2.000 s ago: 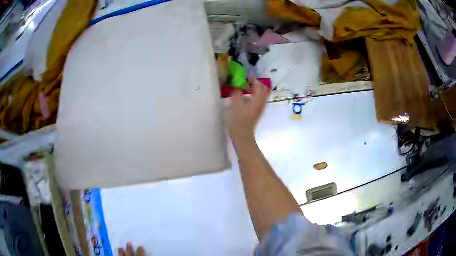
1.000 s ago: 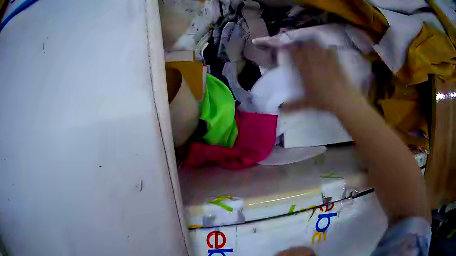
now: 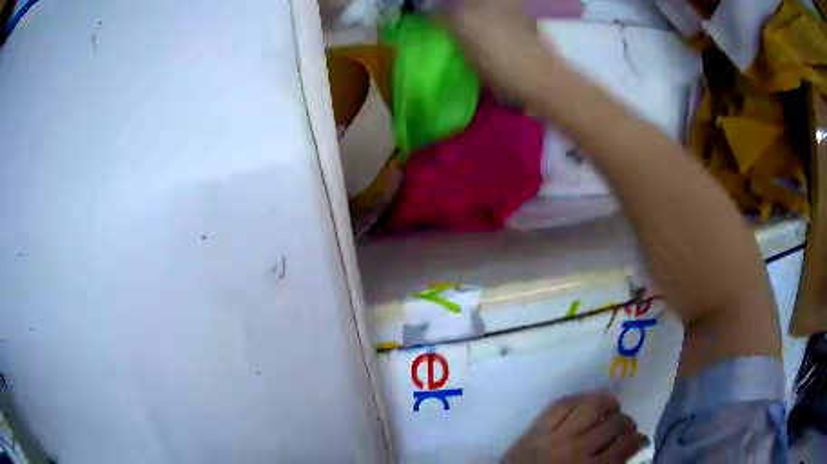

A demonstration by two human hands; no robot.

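Note:
My right hand (image 3: pixel 481 27) is blurred and partly cut off at the top edge, over the scrap trough beside a lime green scrap (image 3: pixel 431 86). Its fingers and anything in them cannot be made out. A magenta scrap (image 3: pixel 471 177) lies crumpled below the green one, near the trough's front edge. My left hand (image 3: pixel 580 430) is at the bottom edge over the white table (image 3: pixel 526 390), with its fingers curled. Its palm is hidden and no cloth shows in it.
A large white panel (image 3: pixel 181 227) stands along the left. White stiff pieces (image 3: pixel 589 118) lie in the trough, with mustard scraps (image 3: pixel 757 145) to the right. A brown board (image 3: pixel 813 227) is at the right edge. Printed tape (image 3: pixel 431 376) crosses the table joint.
The view has moved closer to the trough. My right hand has moved from the white pieces up and left towards the green scrap. The magenta scrap looks more crumpled. More of my left hand shows.

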